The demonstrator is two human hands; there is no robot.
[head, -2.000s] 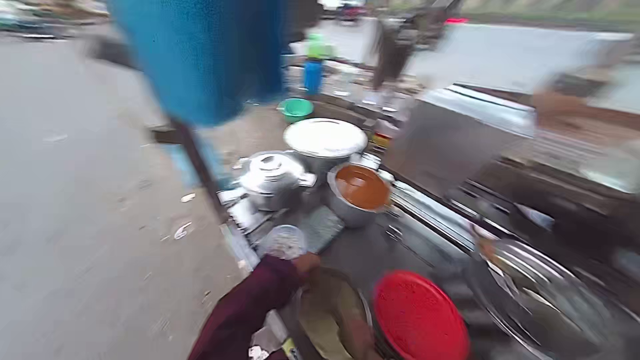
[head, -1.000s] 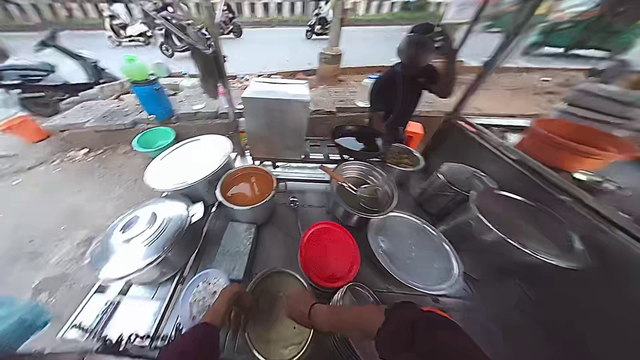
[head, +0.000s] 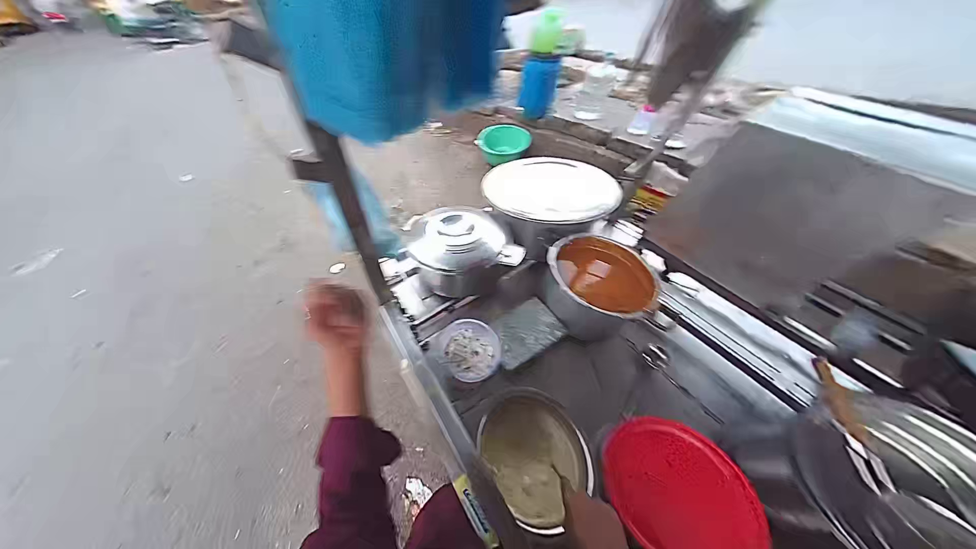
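Observation:
My left hand [head: 335,313] is out past the cart's left edge, over the road; it is blurred, its fingers look curled, and whether it holds anything cannot be told. My right hand [head: 593,522] is at the lower right rim of a steel bowl of pale batter-like paste [head: 526,457], its fingertips at the paste and partly hidden. A small bowl of white chopped food [head: 470,351] sits behind the paste bowl, beside a grey rectangular slab [head: 528,332]. To the right of the paste lies a red round lid or plate [head: 682,488].
A pot of orange-brown liquid [head: 606,276], a lidded steel pot [head: 457,248] and a large covered pot [head: 552,191] stand farther back. A dark post [head: 343,191] rises at the cart's left edge, blue cloth [head: 381,61] hanging by it. Steel vessels [head: 907,457] are at right.
The view has swung left. My left hand, near the small white bowl one second ago, is now outside the cart's edge. My right hand remains at the paste bowl.

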